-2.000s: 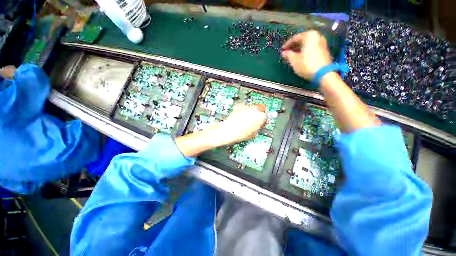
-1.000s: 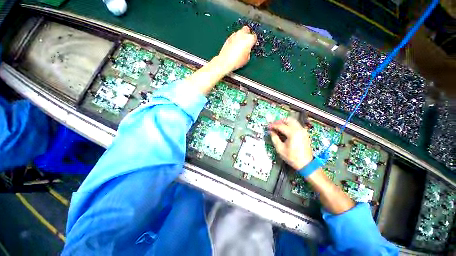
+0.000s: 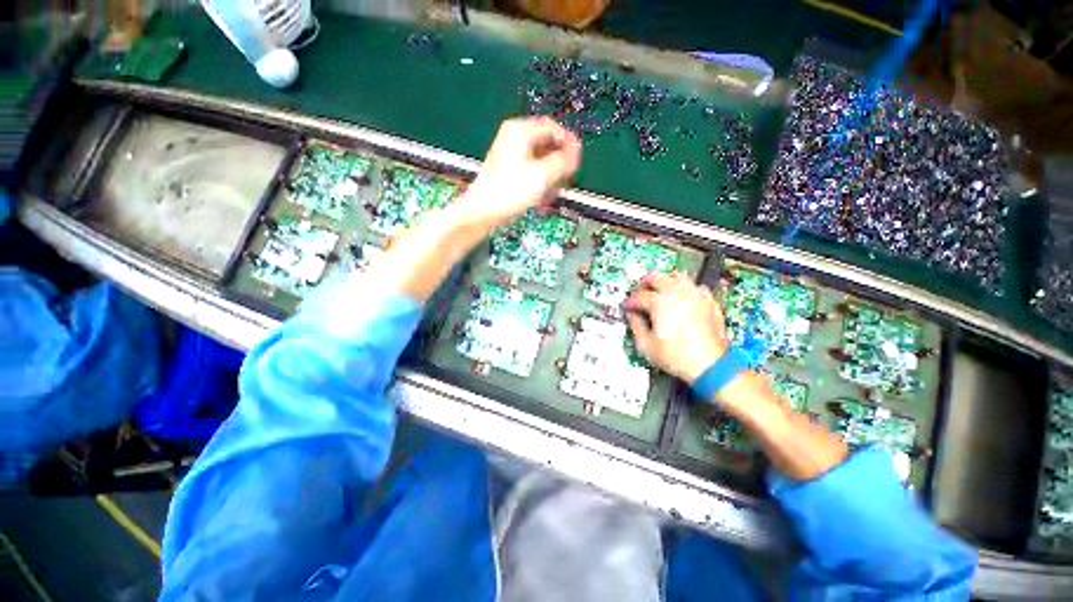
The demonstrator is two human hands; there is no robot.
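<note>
My right hand point(image 3: 679, 326), with a blue wrist strap point(image 3: 719, 374), is over the middle pallet point(image 3: 565, 265). Its fingertips are at the upper right circuit board point(image 3: 633, 268); whether they hold a part cannot be seen. My left hand point(image 3: 525, 167) is raised above the conveyor's far rail, beside the loose component pile point(image 3: 588, 97). Its fingers are curled together; any part between them is too small to tell. The middle pallet holds several green boards with white patches.
A wide mass of components point(image 3: 882, 171) lies on the green mat point(image 3: 388, 88) at the right. A white fan point(image 3: 265, 29) stands at the upper left. Bare conveyor bed point(image 3: 182, 188) shows at the left. Another person's blue sleeve point(image 3: 71, 365) is at the left edge.
Over the last second my left hand has moved from the loose pile back towards the rail. My right hand, earlier at the pile, has stayed over the upper right board since one second ago.
</note>
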